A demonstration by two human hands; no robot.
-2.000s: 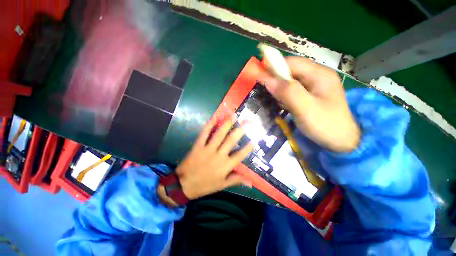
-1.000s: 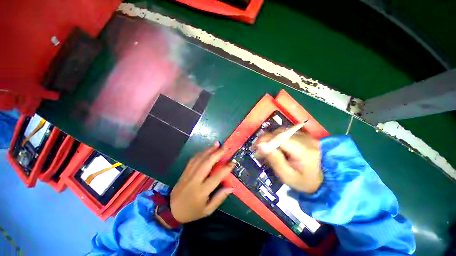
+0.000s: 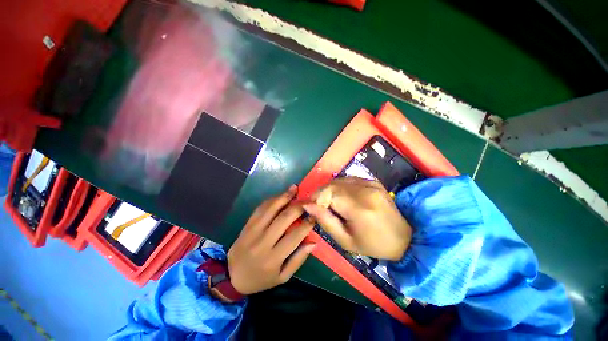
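Observation:
An opened tablet (image 3: 393, 160) lies in a red tray (image 3: 339, 148) on the green bench. My left hand (image 3: 267, 250) rests with spread fingers on the tray's left edge, fingertips near the tablet. It holds nothing that I can see. My right hand (image 3: 363, 216) is over the tablet with its fingers closed around the pale hand tool (image 3: 325, 198), of which only a small end shows. The fingertips are at the tablet's left edge, close to my left fingers. My right hand and sleeve hide much of the mainboard and battery.
Black sheets (image 3: 212, 176) with thin pale dividing lines lie left of the tray. A dark block (image 3: 75, 66) sits beside the red bin (image 3: 27, 40). More trayed tablets (image 3: 130, 230) are at lower left. A chipped white edge strip (image 3: 347, 56) and a metal post (image 3: 560, 120) are beyond.
My right hand has come down and left to the tablet's left edge, and the tool, earlier long and visible, is now mostly hidden. My left hand stays on the tray edge.

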